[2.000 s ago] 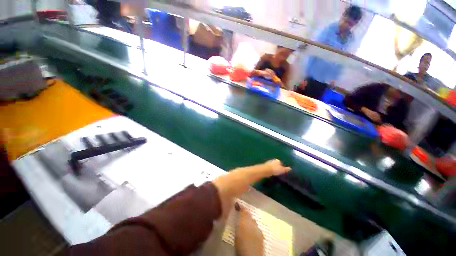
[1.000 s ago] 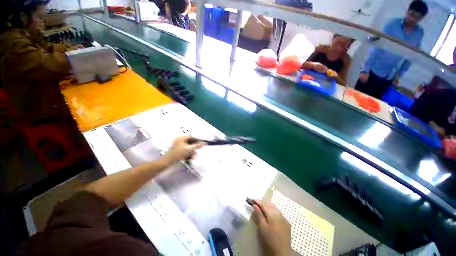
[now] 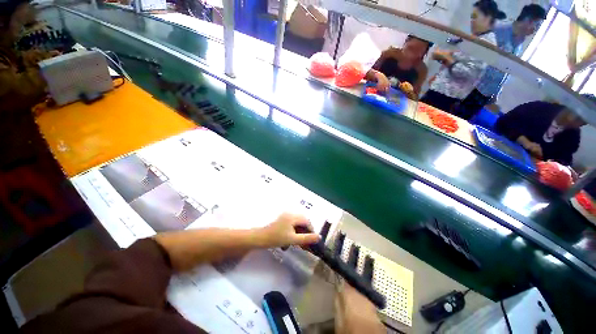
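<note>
My left hand (image 3: pixel 294 231) grips one end of a black pronged unit (image 3: pixel 347 266), whose several short teeth point up and away. The unit is held above the bench, slanting down to the right. It partly covers a cream-yellow dotted sheet (image 3: pixel 400 287). My right hand (image 3: pixel 358 314) is low in the picture, under the unit's far end; its fingers are mostly hidden by the unit, so what it holds cannot be told. A blue-edged black device (image 3: pixel 281 313) lies left of it.
The printed white sheet (image 3: pixel 229 171) covers the bench. A grey-white box (image 3: pixel 77 77) stands on an orange mat (image 3: pixel 117 127) at left. The green belt (image 3: pixel 366 209) carries more black units (image 3: pixel 452 242). A black inline plug (image 3: pixel 443 305) and white box (image 3: pixel 523 316) are lower right. People sit and stand opposite.
My left hand has brought the black unit right and nearer, over the dotted sheet and my right hand. The small dark piece seen in my right fingers is now out of sight. The view has shifted.
</note>
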